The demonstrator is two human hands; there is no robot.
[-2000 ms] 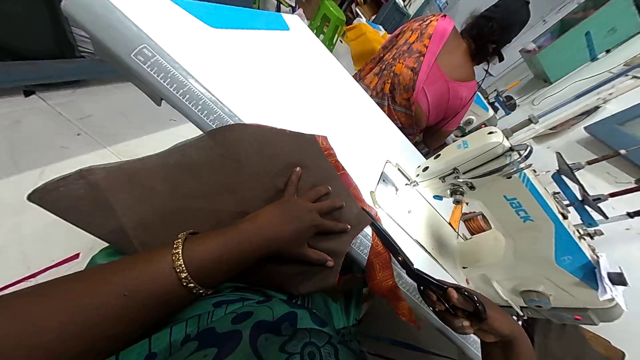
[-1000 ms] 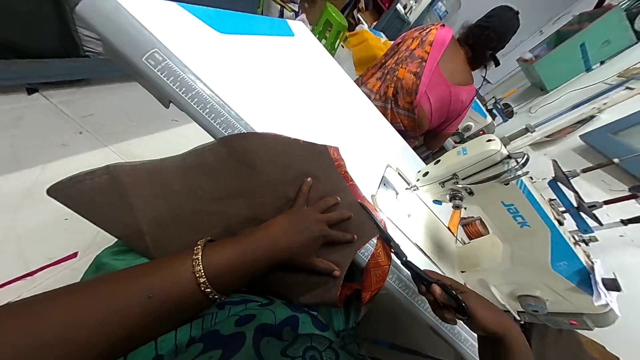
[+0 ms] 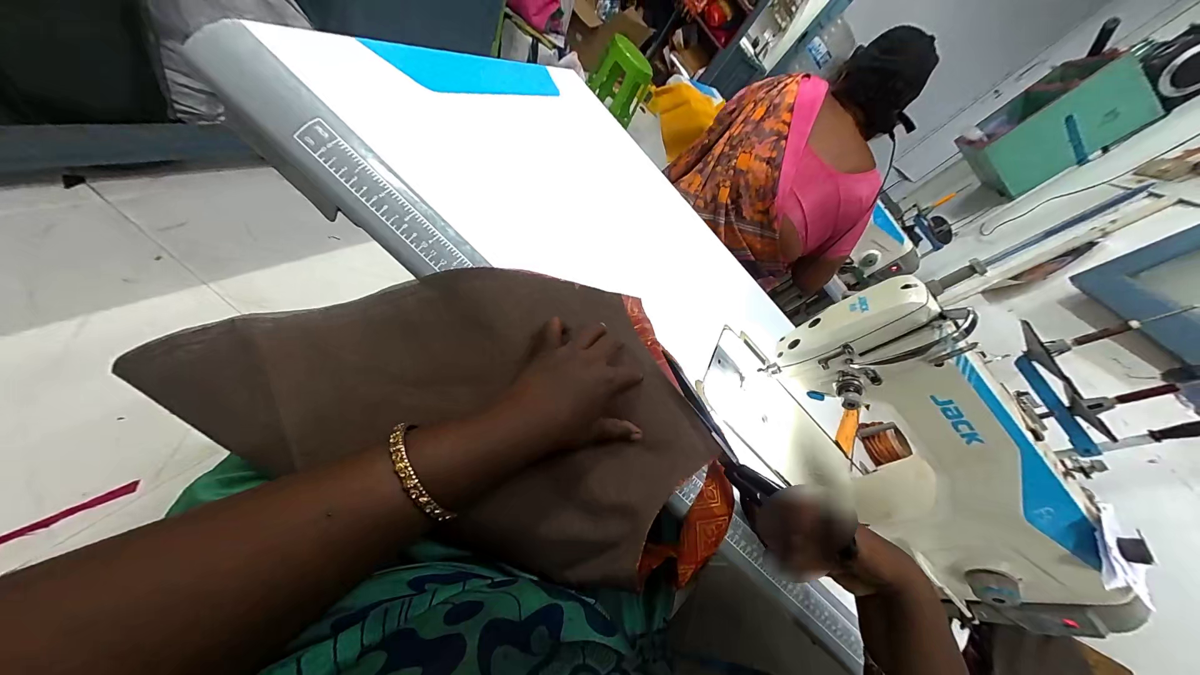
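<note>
A brown fabric piece (image 3: 375, 375) lies over the front edge of the sewing table and my lap. My left hand (image 3: 581, 389) rests on it, palm down with fingers spread, holding nothing. My right hand (image 3: 811, 534), partly blurred, grips a pair of black-handled scissors (image 3: 750, 483) at the fabric's right edge. The blades lie along that edge and are partly hidden by the brown piece. Orange-red patterned fabric (image 3: 708, 525) shows along the same edge and hangs below the scissors.
A Jack sewing machine (image 3: 947, 469) with orange thread stands just right of my right hand. The white table top (image 3: 525, 178) has a printed ruler (image 3: 384, 202) along its front edge. Beyond it a person (image 3: 825, 178) sits at another machine. A green stool (image 3: 621, 80) stands behind.
My right hand and the scissors have moved up along the fabric's edge, and the blades have come closer together. My left hand stays on the brown fabric.
</note>
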